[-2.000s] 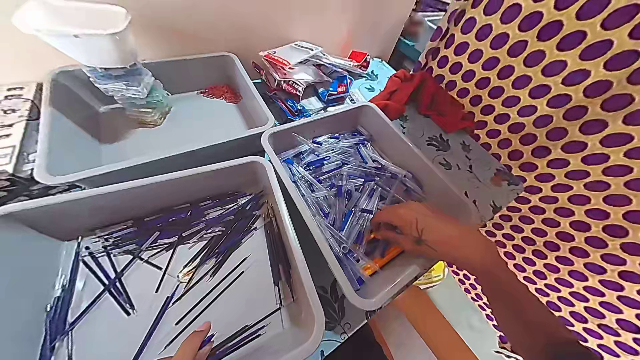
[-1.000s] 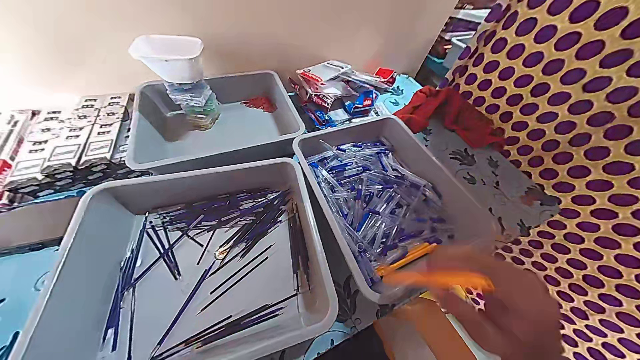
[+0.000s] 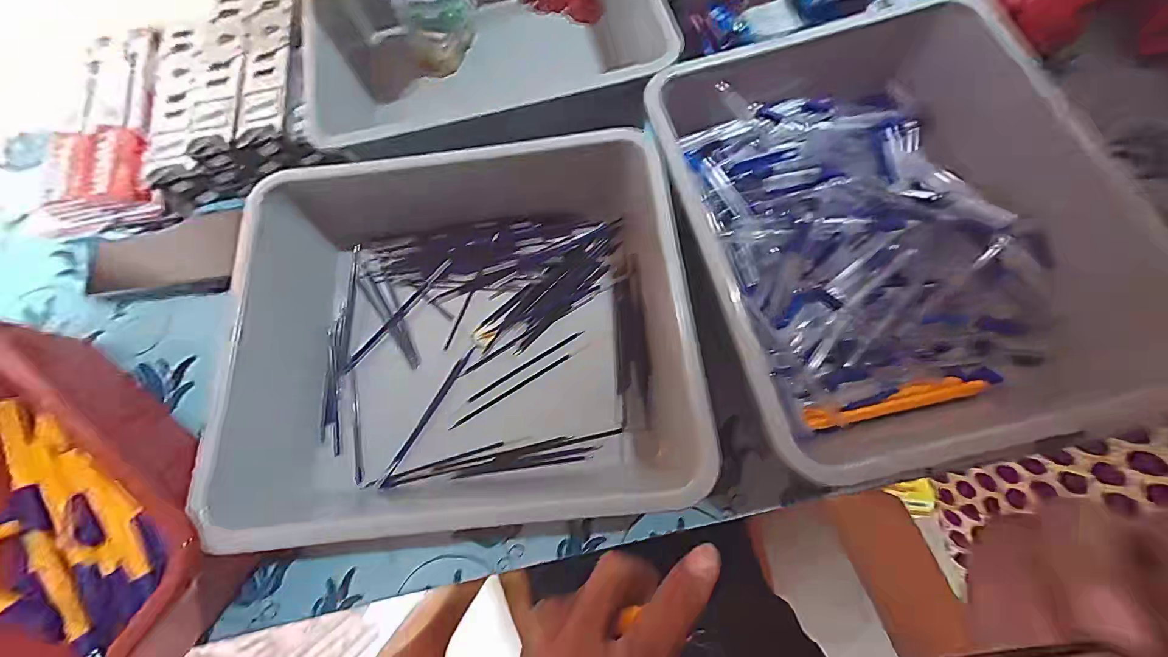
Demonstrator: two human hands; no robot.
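My left hand (image 3: 620,607) is at the bottom middle, below the near edge of the middle tray, fingers curled around a small orange thing, partly hidden. At the bottom right my right hand (image 3: 1058,575) is blurred; whether it holds anything cannot be told. The middle grey plastic tray (image 3: 456,525) holds dark, thin pen refills (image 3: 511,255). To its right, another grey plastic tray (image 3: 730,283) holds a heap of clear pen barrels with blue parts (image 3: 821,219), and orange pens (image 3: 894,401) lie at its near side.
A red container (image 3: 164,584) at the left holds orange and dark blue pieces (image 3: 73,493). A third grey tray (image 3: 493,105) stands behind. Rows of small boxes (image 3: 219,82) lie at the back left. Red cloth (image 3: 1049,23) shows at the top right.
The right hand has moved away from the tray of pen barrels, down to the bottom right. The left hand is now below the middle tray. The view has shifted to the left and downward.
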